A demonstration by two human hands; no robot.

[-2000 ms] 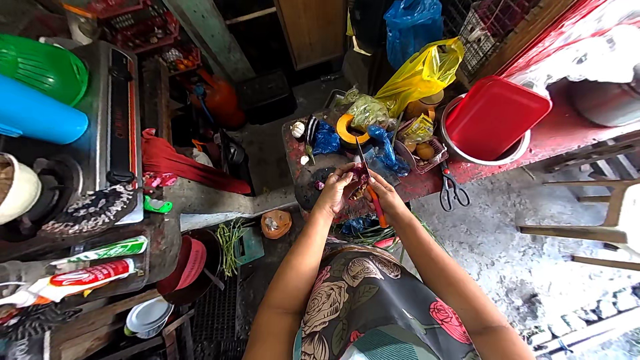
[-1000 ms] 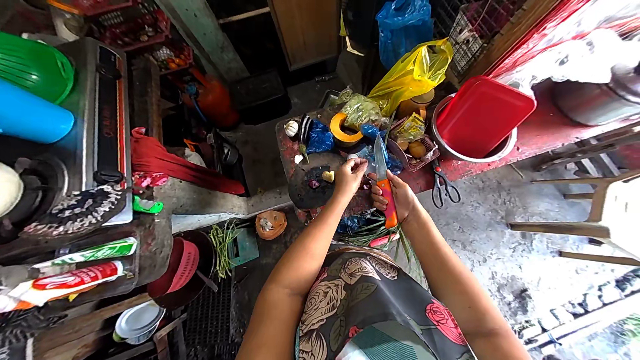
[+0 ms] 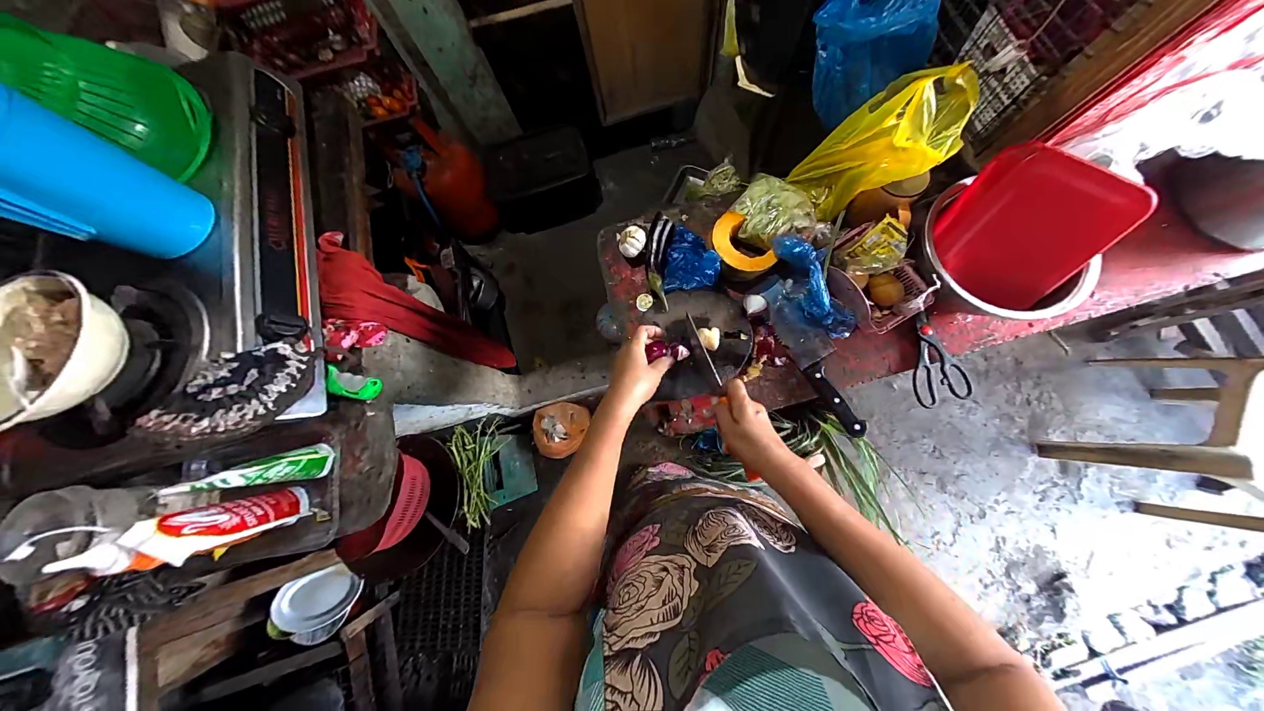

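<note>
My left hand (image 3: 640, 367) holds a small red onion (image 3: 668, 351) on the dark round cutting board (image 3: 731, 370). In my right hand (image 3: 747, 427) is a knife, its blade (image 3: 704, 354) slanting across the board just right of the onion. A pale peeled piece (image 3: 709, 339) lies beside the blade, and purple onion skins (image 3: 768, 346) are at the board's right. A second knife with a black handle (image 3: 835, 399) rests at the right edge. Beyond the board are a garlic bulb (image 3: 632, 241), a squash ring (image 3: 739, 245) and a blue plastic bag (image 3: 691, 261).
A red basin (image 3: 1037, 222) sits in a pot at the right, with scissors (image 3: 936, 367) hanging near it. Green leaves (image 3: 849, 464) stick out by my right forearm. At the left stand a gas stove (image 3: 247, 197) and a cream pot (image 3: 99, 346). An orange bag (image 3: 561, 429) lies lower.
The knife in my right hand has gone from pointing up, away from the board, to lying low across it. My left hand has moved left and now holds the onion over the board.
</note>
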